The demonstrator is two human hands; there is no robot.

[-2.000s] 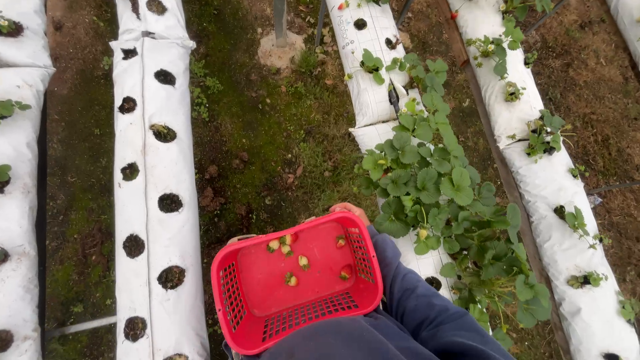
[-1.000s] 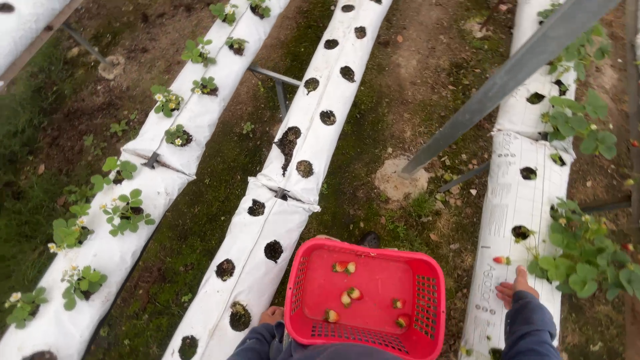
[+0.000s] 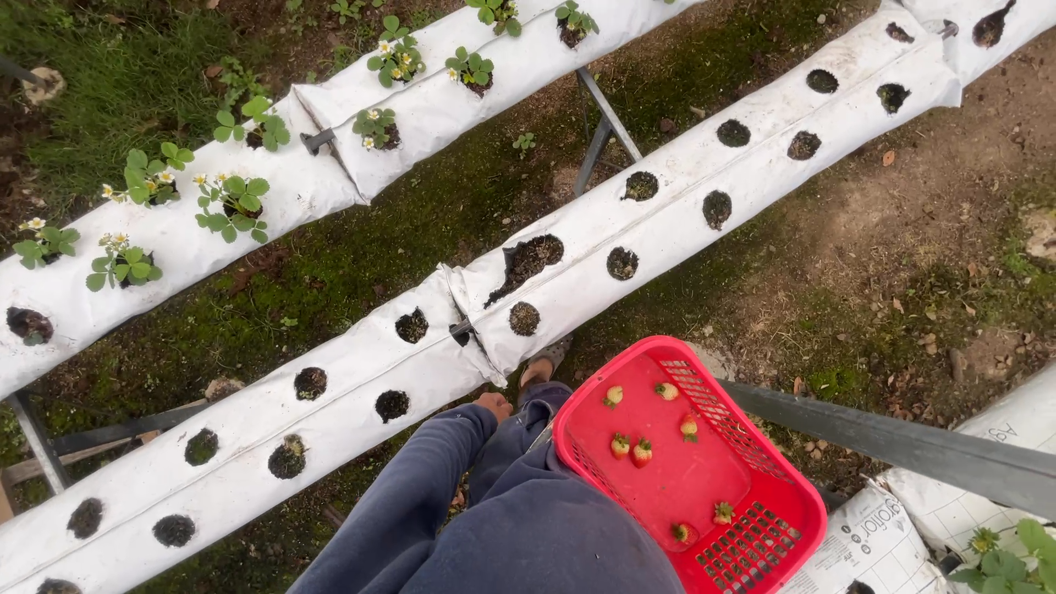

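Observation:
My left hand (image 3: 495, 404) hangs low beside my trousers at the cuff of a dark blue sleeve, close to the white grow bag. Its fingers are mostly hidden, so whether it holds anything does not show. My right hand is not in view. A red plastic basket (image 3: 660, 462) with slotted sides leans at an angle against the front of my body. Inside lie several small strawberries, part red and part pale; one (image 3: 643, 452) touches another near the middle, and one (image 3: 681, 532) rests close to the lower side. What supports the basket cannot be seen.
A long white grow bag (image 3: 577, 214) with soil-filled holes crosses diagonally in front of me. Behind it runs another row (image 3: 289, 177) with flowering strawberry plants (image 3: 235, 202). A grey metal post (image 3: 891, 445) slants past the basket's right side, near printed grow bags (image 3: 866, 536).
My right hand, beside a red strawberry at the right-hand row one second ago, has left the view. More berries show in the basket than in the earlier frames. The view has turned left.

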